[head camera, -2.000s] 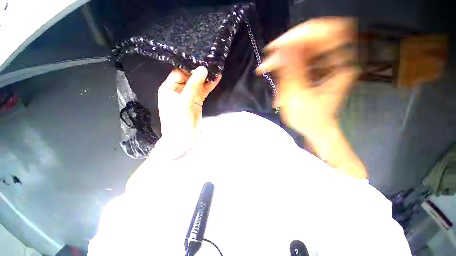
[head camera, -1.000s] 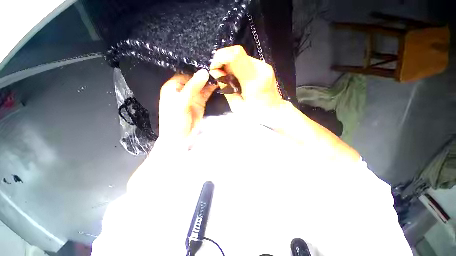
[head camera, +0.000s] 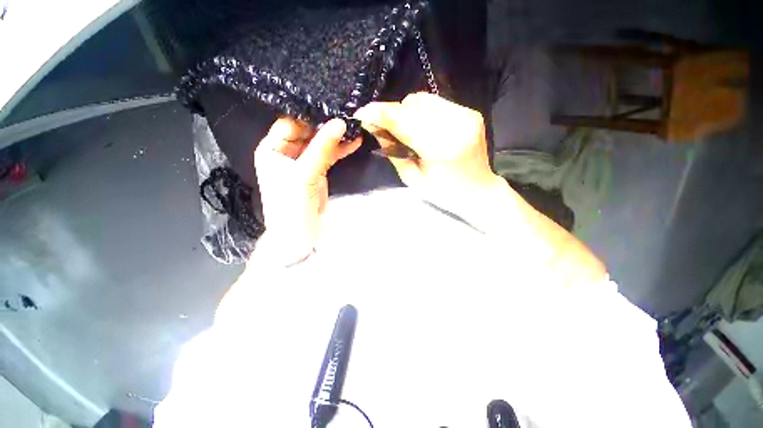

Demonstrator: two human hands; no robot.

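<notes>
A black-grey nubbly tweed piece (head camera: pixel 309 50) lies in front of me, its edges lined with glossy braided trim (head camera: pixel 259 82) flecked white. My left hand (head camera: pixel 294 171) pinches the trim at the corner between thumb and fingers. My right hand (head camera: pixel 443 138) is close beside it, its fingertips near the same corner, with a small dark tool (head camera: pixel 393 149) tucked in the palm. No needle or thread can be made out at the fingertips. Smooth black cloth (head camera: pixel 364 171) hangs below the tweed.
A clear bag with black loops (head camera: pixel 224 209) lies left of my left hand. A thin silver chain (head camera: pixel 426 58) hangs right of the tweed. A wooden stool (head camera: pixel 703 94) and pale cloth (head camera: pixel 586 171) are at the right. A black microphone-like object (head camera: pixel 336 359) lies over my white clothing.
My right hand swung in from the right to the trim corner, then drew slightly right of my left hand over the last second. My left hand keeps its pinch.
</notes>
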